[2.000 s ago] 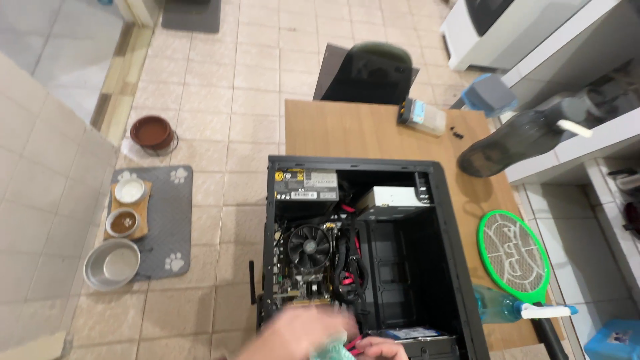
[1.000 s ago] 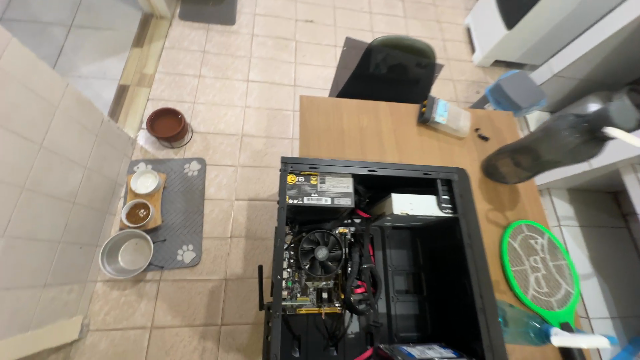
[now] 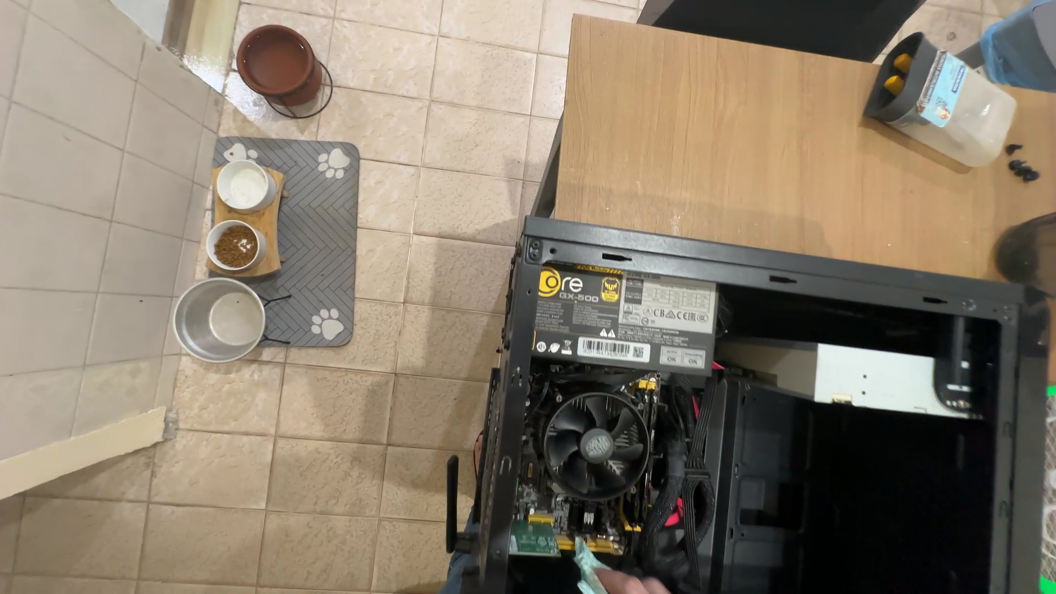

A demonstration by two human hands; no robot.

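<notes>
At the bottom edge, my right hand [image 3: 631, 582], mostly cut off, pinches a crumpled pale green cloth or paper [image 3: 588, 568]. Its tip meets the lower edge of the motherboard [image 3: 569, 516], near a small green circuit board [image 3: 535, 538]. The open black computer case [image 3: 775, 272] lies on its side. Inside are a power supply [image 3: 623, 318] with a printed label, a black CPU cooler fan [image 3: 596, 446], black sleeved cables [image 3: 685, 495] and a pale metal drive unit [image 3: 874, 379]. My left hand cannot be made out; a small skin-coloured patch shows behind the case's left edge.
A wooden table [image 3: 709, 124] carries a plastic container [image 3: 949, 107] and several small black screws [image 3: 1023, 171]. A black antenna [image 3: 451, 503] sticks out left of the case. On the floor are a grey paw-print mat [image 3: 318, 239], pet bowls [image 3: 220, 320] and a brown pot [image 3: 276, 66].
Both hands were at the bottom edge two seconds ago and out of sight one second ago. Now fingers with the green cloth or paper show at the motherboard. The view has moved closer.
</notes>
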